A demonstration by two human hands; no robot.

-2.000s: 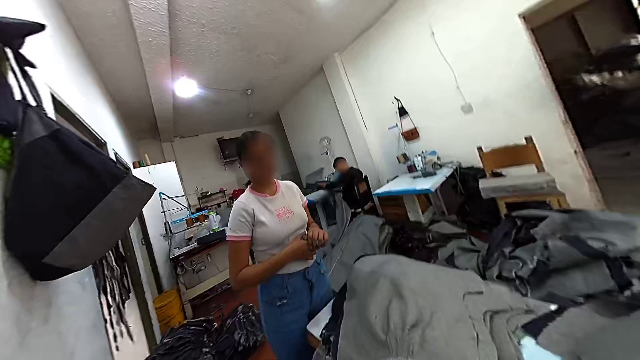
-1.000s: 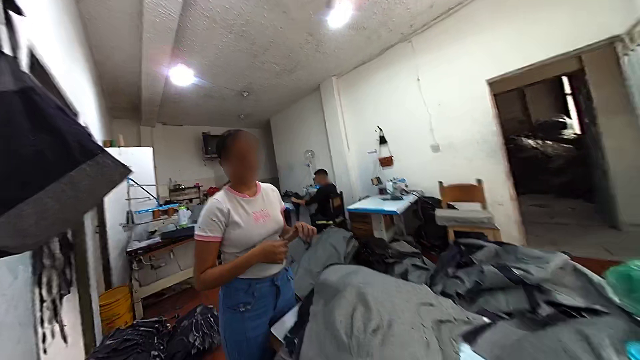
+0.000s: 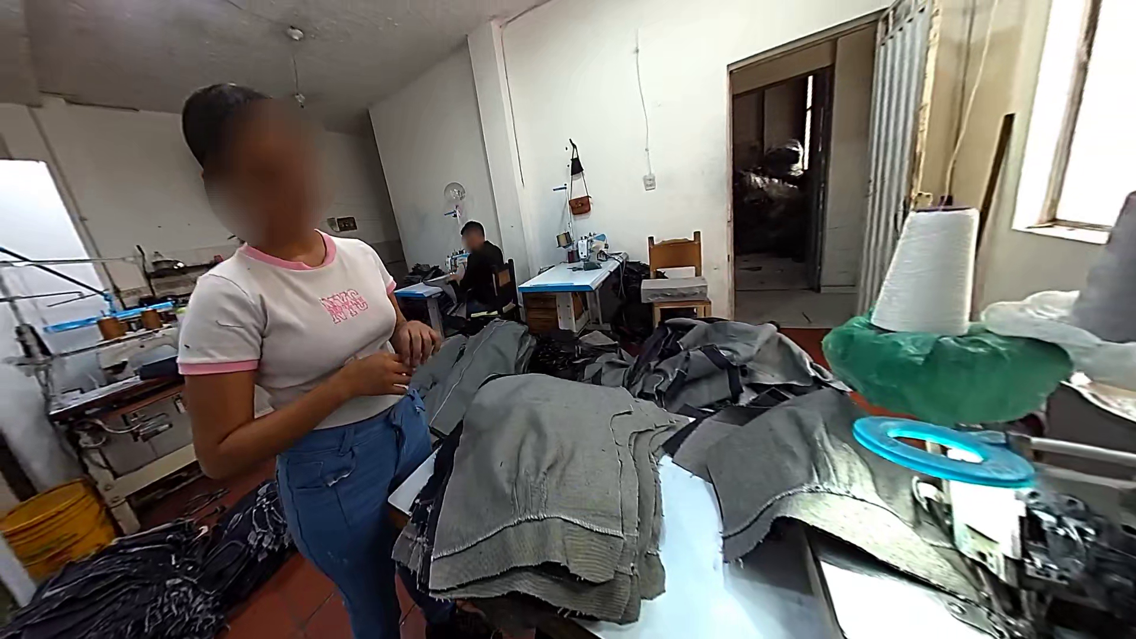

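Note:
Neither my left hand nor my right hand shows in the head view. A stack of grey fabric pieces [image 3: 541,479] with stitched, frayed edges lies on a white work table [image 3: 701,568]. To its right, another grey fabric piece [image 3: 799,461] drapes beside an industrial sewing machine [image 3: 1047,532] with a blue ring [image 3: 941,451] on it. Above that stands a cone of white thread [image 3: 927,271], with green plastic [image 3: 950,364] around its base. Behind the stack is a heap of grey and dark fabric [image 3: 728,355].
A person [image 3: 302,346] stands at the table's left side, hands close together at the waist. Another person [image 3: 481,266] sits at a sewing station farther back. Dark fabric bundles [image 3: 133,577] and a yellow bucket [image 3: 58,528] are on the floor at left. A wooden chair [image 3: 674,257] stands near the doorway.
The view has swung right, bringing the thread cone, the sewing machine and the window into sight. The standing person's hands stay together near the waist.

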